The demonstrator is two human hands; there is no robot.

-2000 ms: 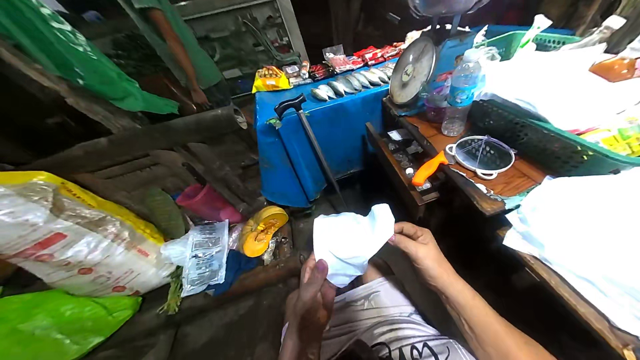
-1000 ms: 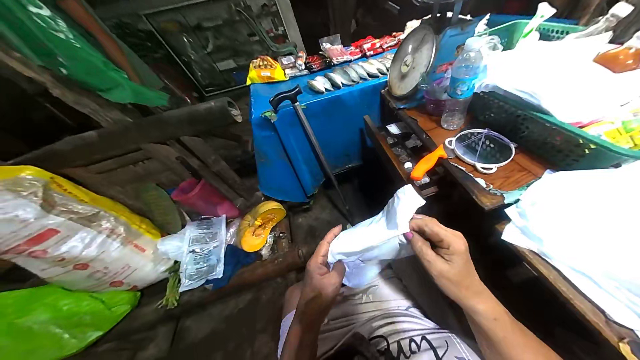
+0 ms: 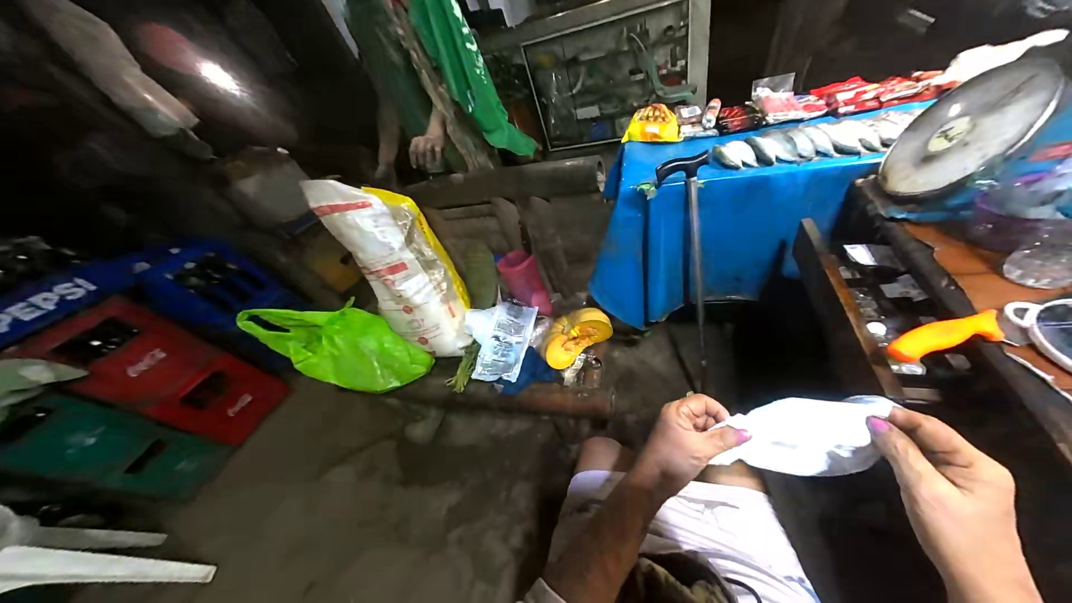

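Note:
A thin white sheet, perhaps paper or plastic [image 3: 808, 434], is stretched between my two hands above my lap. My left hand [image 3: 682, 444] pinches its left end between thumb and fingers. Its right end is pinched the same way by my right hand [image 3: 942, 469]. To the right, beyond the sheet, an orange-handled knife [image 3: 945, 335] lies across the edge of the wooden table [image 3: 976, 268], beside an open drawer [image 3: 846, 314]. The knife's blade is mostly hidden. A walking cane with a black handle [image 3: 695, 251] leans against the blue-covered table [image 3: 737, 222].
Fish [image 3: 775, 146] and red packets [image 3: 846, 94] lie on the blue cover, near a round-dial scale [image 3: 971, 126]. A cut squash [image 3: 576, 337], green plastic bag [image 3: 352, 347] and white sack [image 3: 398, 272] sit left of the cane. Bottle crates [image 3: 151, 364] stand far left. Another person's hand [image 3: 429, 144] shows behind.
The white sheet, bunched up and folded before, is now drawn out sideways between my hands. The view has swung to the left, showing crates and a white plastic chair's legs.

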